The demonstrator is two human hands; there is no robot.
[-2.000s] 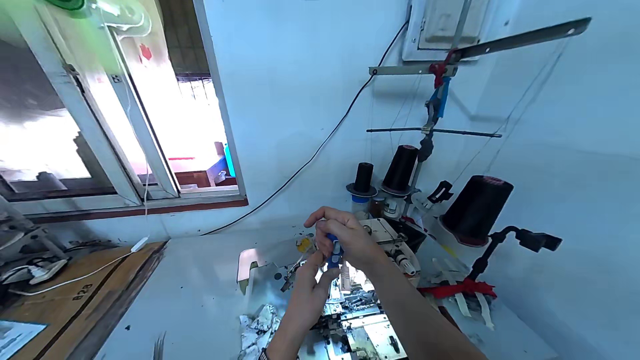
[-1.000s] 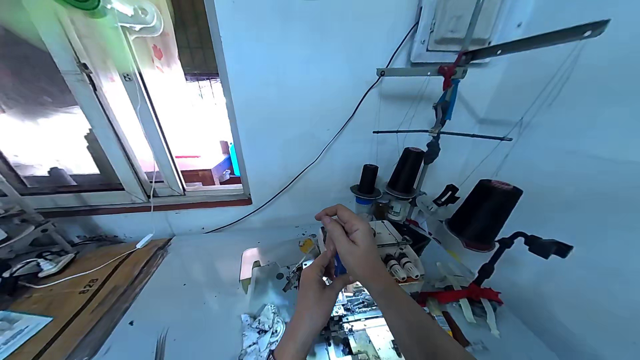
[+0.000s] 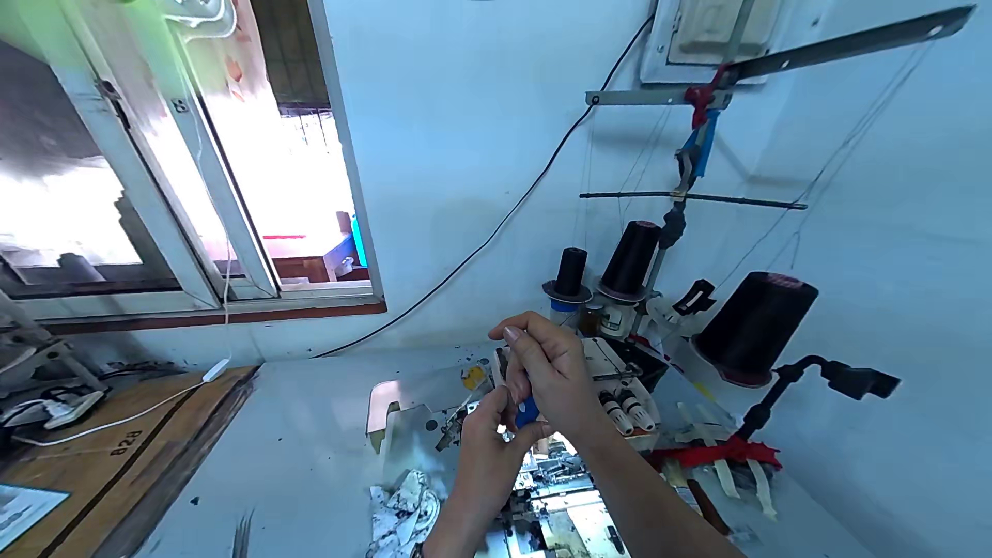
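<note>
My left hand point(image 3: 490, 438) is closed on a small blue object point(image 3: 527, 412), too covered by the fingers to name. My right hand point(image 3: 546, 372) is bent over the same spot, thumb and fingers close together near a thin pale part; what its fingertips hold is hidden. Both hands are above an overlock sewing machine point(image 3: 570, 504) whose metal workings are brightly lit. The machine's tension dials point(image 3: 626, 411) show just right of my right hand. Black thread cones point(image 3: 759, 325) stand behind and to the right.
A stained white cloth point(image 3: 407, 511) lies left of the machine. The thread stand point(image 3: 678, 194) rises at the right, beside a black flexible lamp arm point(image 3: 783, 380) with red cloth point(image 3: 744, 452) at its base. A cardboard sheet point(image 3: 132, 449) covers the left side under the window.
Both hands stay together over the machine. My right hand has turned since the first frame, where more of the blue object showed between the hands.
</note>
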